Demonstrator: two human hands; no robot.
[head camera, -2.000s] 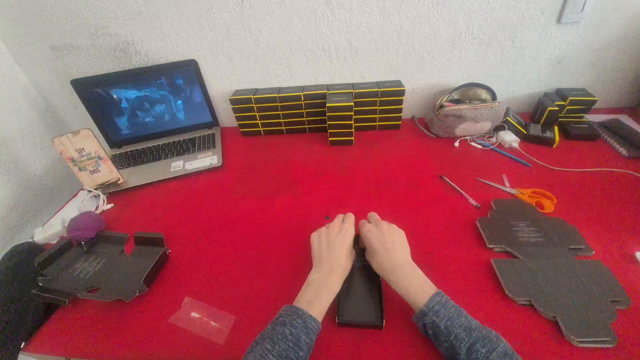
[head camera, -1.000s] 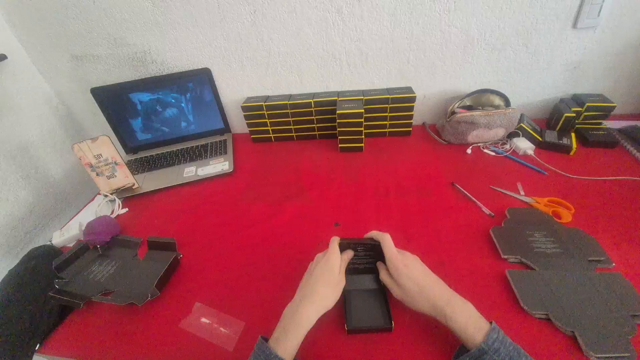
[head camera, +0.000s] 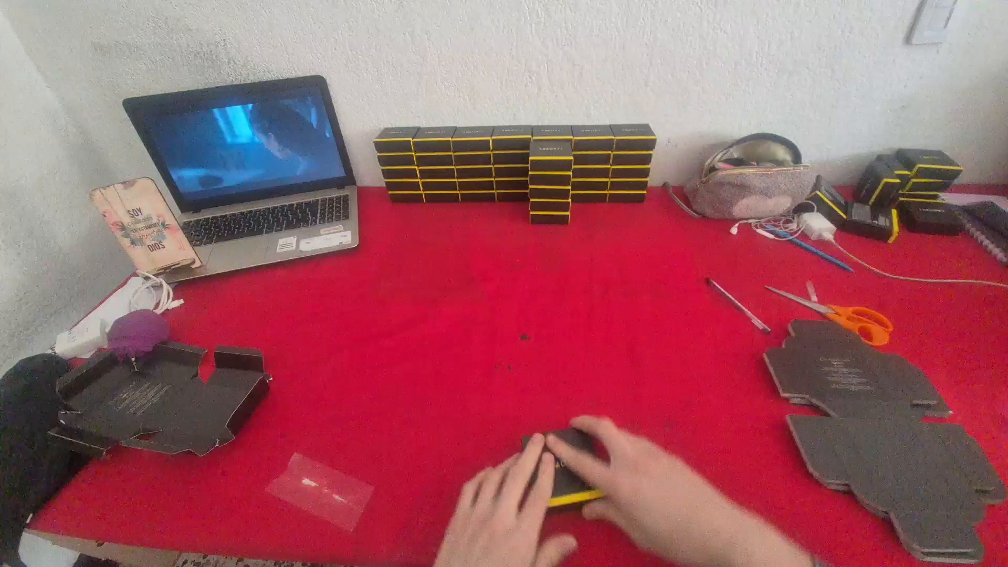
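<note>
A small black cardboard box with a yellow edge (head camera: 568, 487) lies closed on the red cloth near the front. My left hand (head camera: 504, 504) rests its fingers on the left part of the lid. My right hand (head camera: 630, 480) is around the right side, fingers on top and thumb side low by the near corner. Part of the box is hidden under both hands. To the right lie stacks of flat dark die-cut cardboard (head camera: 874, 394). At the left is a partly unfolded black box blank (head camera: 169, 398), and a clear plastic sleeve (head camera: 321, 490) lies nearer the middle.
Stacked black-and-yellow boxes (head camera: 472, 165) line the wall. A laptop (head camera: 252, 173) and an upright phone case (head camera: 146, 224) stand back left. At right are orange-handled scissors (head camera: 862, 319), a pen (head camera: 738, 305), a pouch (head camera: 748, 185), a charger (head camera: 817, 226) and more boxes (head camera: 929, 169).
The box between my hands stood open one second ago and is now closed, its yellow edge showing. Both hands have moved onto its lid and sides.
</note>
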